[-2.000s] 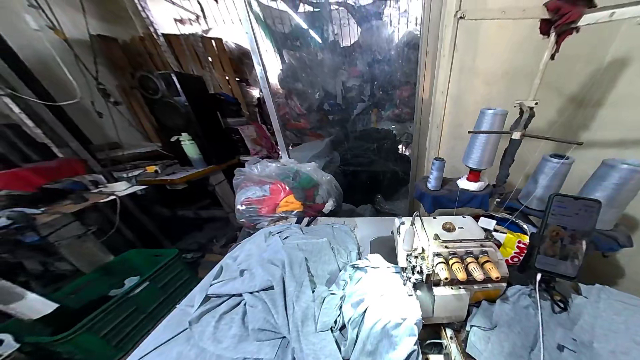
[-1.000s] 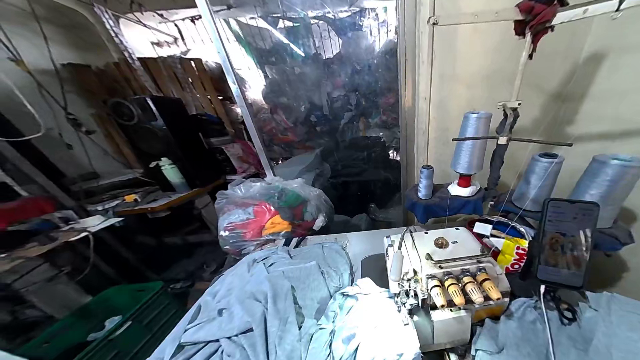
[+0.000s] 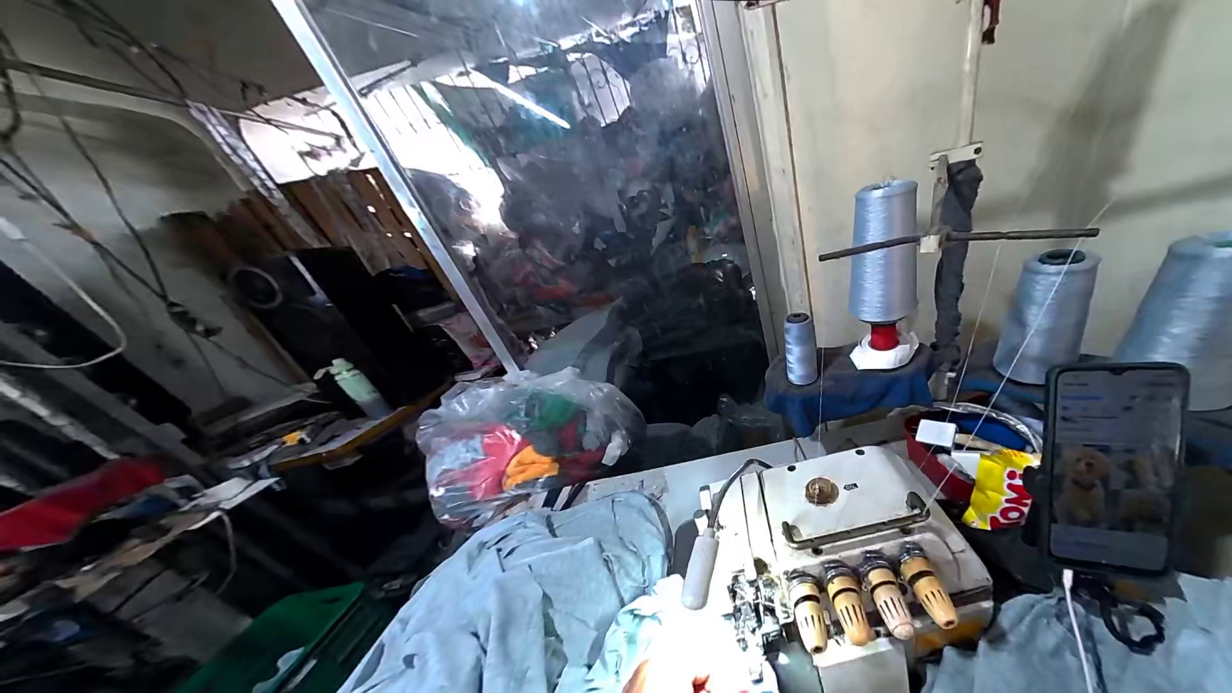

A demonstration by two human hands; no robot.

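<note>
At the bottom edge, skin-toned slivers of a hand show on brightly lit pale blue cloth; which hand it is, and its grip, I cannot tell. The rest of my hands is out of view. Just right of that cloth stands a white overlock sewing machine with several tan tension knobs and a small lamp over its needle area. More grey-blue fabric lies heaped on the left of the table.
A clear plastic bag of coloured cloth sits behind the fabric. Thread cones stand behind the machine. At right are a propped phone, scissors, a yellow packet and more grey-blue cloth. A green crate is at lower left.
Slivers of a hand have come into view at the bottom edge, on the bright cloth. The view has shifted, and the machine sits lower in it.
</note>
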